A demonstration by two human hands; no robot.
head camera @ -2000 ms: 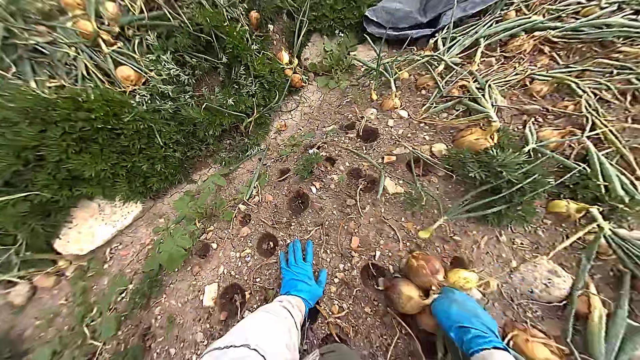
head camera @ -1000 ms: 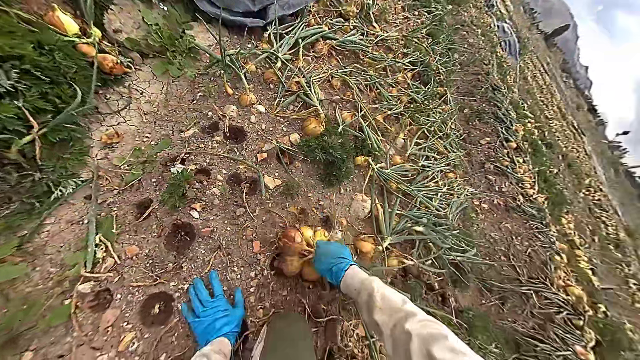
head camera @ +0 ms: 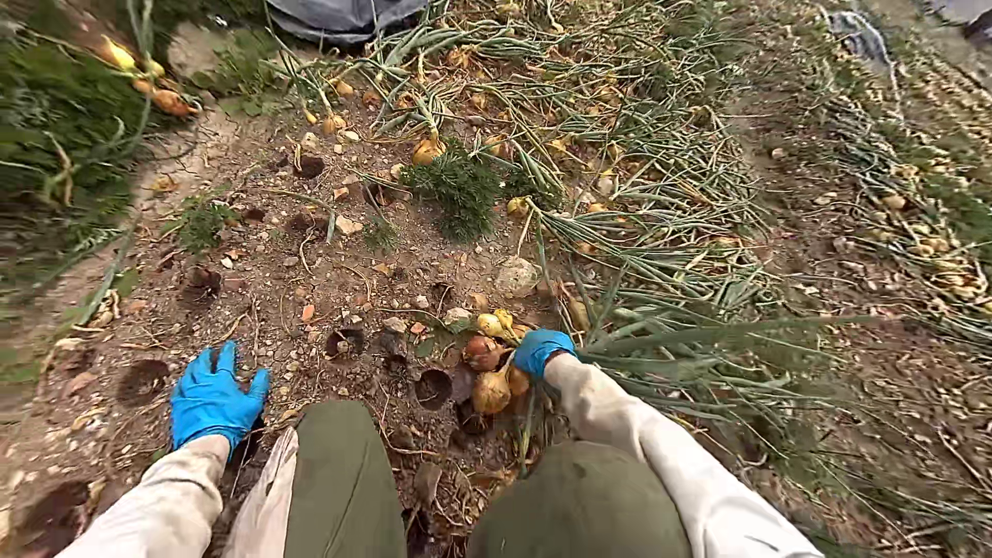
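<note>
My left hand (head camera: 217,397), in a blue glove, rests on the stony soil (head camera: 271,325) with its fingers spread and holds nothing. To the right, my right hand (head camera: 545,353), gloved in the same blue, is closed around the necks of a bunch of onions (head camera: 491,393). The bunch has several golden and reddish-brown bulbs hanging just left of my fist. Long green onion leaves (head camera: 659,345) extend rightward from behind my wrist. My fingertips on that side are partly hidden.
Round holes (head camera: 433,388) dot the soil between my hands. Pulled onions (head camera: 428,150) with green tops lie ahead and to the right. A pale stone (head camera: 517,277) sits beyond the bunch. Dark sheeting (head camera: 345,17) lies at the top, leafy plants (head camera: 70,124) at the left. My knees (head camera: 577,504) are below.
The view has swung right and then partly back. My right hand stays closed on the onion bunch, and my left hand remains spread on the soil.
</note>
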